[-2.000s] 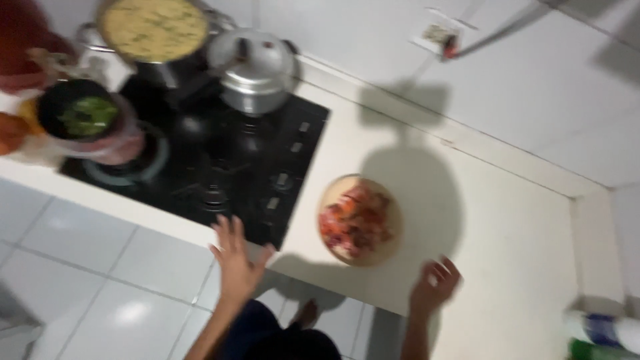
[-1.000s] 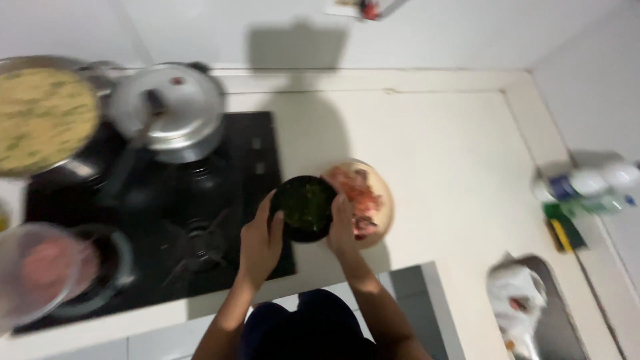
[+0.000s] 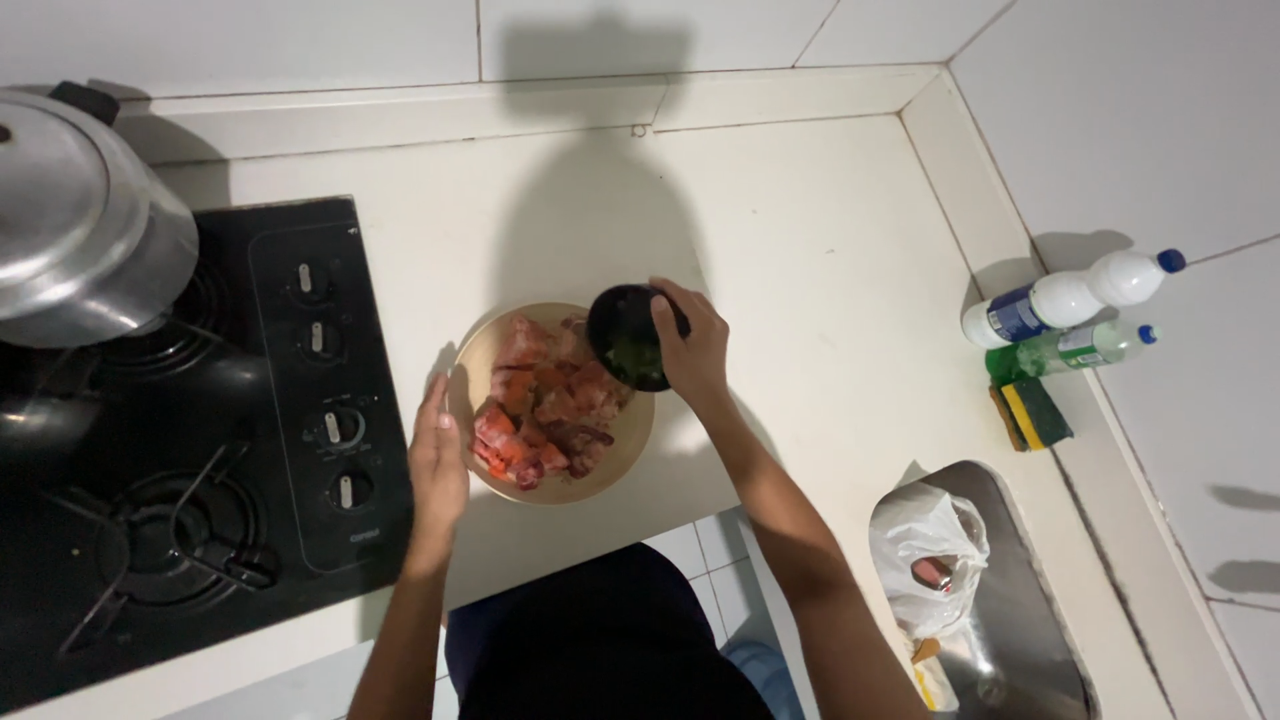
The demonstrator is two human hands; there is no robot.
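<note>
My right hand (image 3: pixel 692 335) grips a small black bowl (image 3: pixel 622 338) by its right side and holds it tilted over the upper right of a round beige bowl. Green bits, perhaps chopped herbs, show dimly inside the black one. Raw meat pieces (image 3: pixel 550 395), pink and orange-red, fill much of the beige bowl (image 3: pixel 630 440), which rests on the pale counter. My left hand (image 3: pixel 438 450) lies along that bowl's left rim, fingers pointing up; whether it presses on the rim I cannot tell.
A black gas cooktop (image 3: pixel 270 420) with an aluminium pot (image 3: pixel 110 230) is at left. To the right, plastic bottles (image 3: pixel 1065 300) and sponges (image 3: pixel 1030 415) stand by the wall. A steel sink (image 3: pixel 1030 600) at lower right holds a white plastic bag (image 3: pixel 920 550).
The black bowl was between both hands; now only my right hand holds it, over the meat. My left hand has moved to the beige bowl's left side. The view has shifted.
</note>
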